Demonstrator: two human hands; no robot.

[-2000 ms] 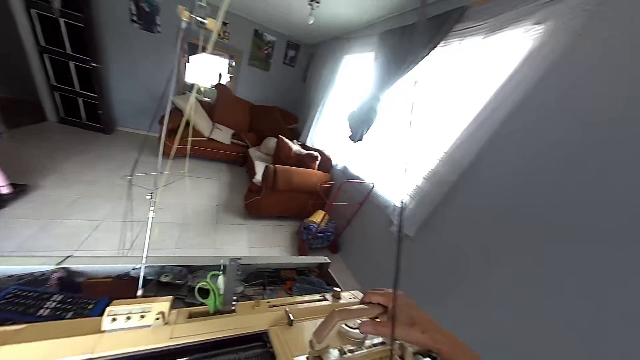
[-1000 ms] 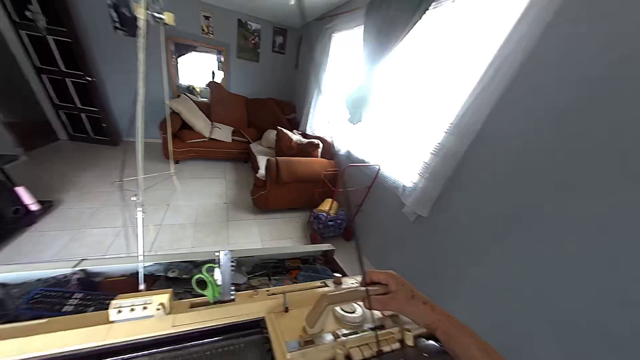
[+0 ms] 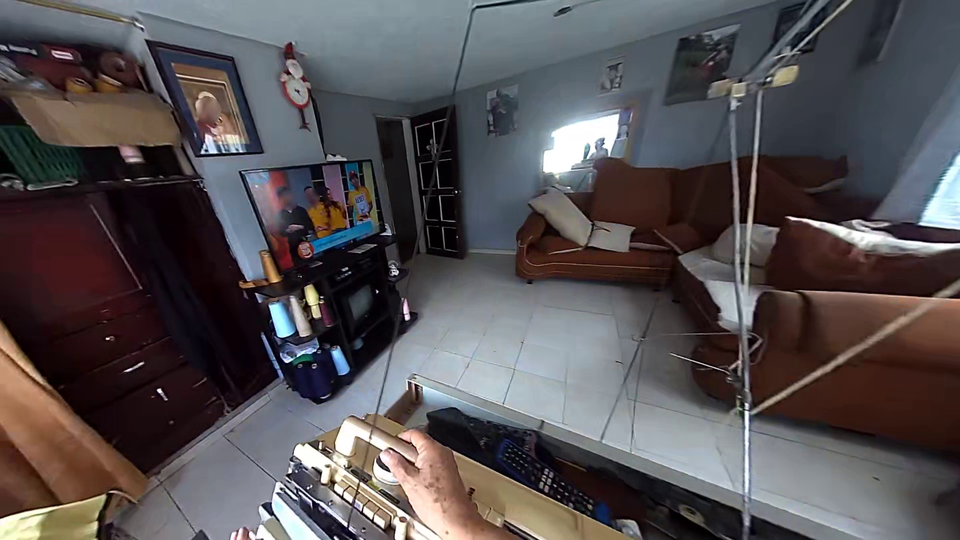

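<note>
My right hand (image 3: 436, 480) is closed around the beige handle (image 3: 375, 439) of a knitting machine carriage (image 3: 360, 487), the thumb lying near a round dial. A dark yarn runs down past the handle to the carriage. The carriage sits over the left part of the beige machine bed (image 3: 540, 506). Only the fingertips of my left hand (image 3: 241, 534) show at the bottom edge, beside the carriage's front; what they touch is hidden. A metal yarn mast (image 3: 744, 322) with tension wires rises at the right.
Behind the bed, a tray (image 3: 525, 431) holds a blue tool or remote-like item (image 3: 536, 469) and dark clutter. Yarn cones (image 3: 282, 319) stand on a television stand (image 3: 360, 292) at the left. Brown sofas (image 3: 600, 262) and a dark wooden cabinet (image 3: 97, 300) stand farther off.
The right hand and carriage have moved from the right end of the bed to its left part. The view has turned far left, and left fingertips have appeared.
</note>
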